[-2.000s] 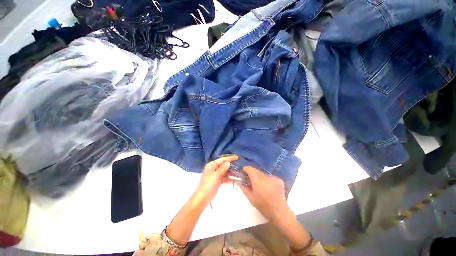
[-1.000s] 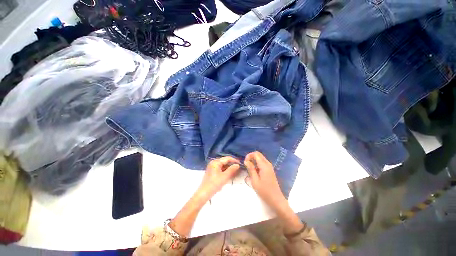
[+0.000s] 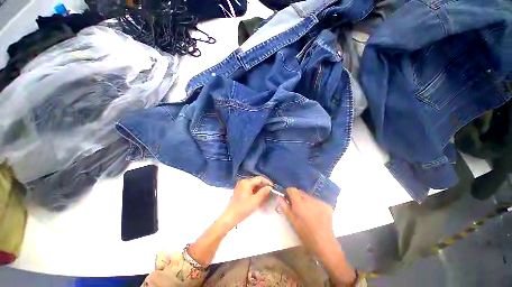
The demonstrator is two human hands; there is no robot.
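Note:
A mid-blue denim jacket (image 3: 247, 120) with pale stitching lies bunched on the white table (image 3: 191, 221). My left hand (image 3: 250, 196) pinches the jacket's near edge, fingers bent. My right hand (image 3: 303, 210) is just right of it at the same edge, beside the cuff end, fingers closed on the cloth. A small pale or shiny bit shows between the hands; whether it is a tool or thread I cannot tell. The fingertips partly hide the held seam.
A black smartphone (image 3: 140, 203) lies left of my hands. A plastic-wrapped bundle (image 3: 78, 112) is at the left, with black cords (image 3: 160, 28) beyond it. A second denim jacket (image 3: 438, 84) hangs over the table edge at right. Olive-green garments (image 3: 494, 140) lie under it.
My right hand has shifted slightly right and down, now more over the cuff end. My left hand stays at the jacket edge. The whole view has shifted slightly.

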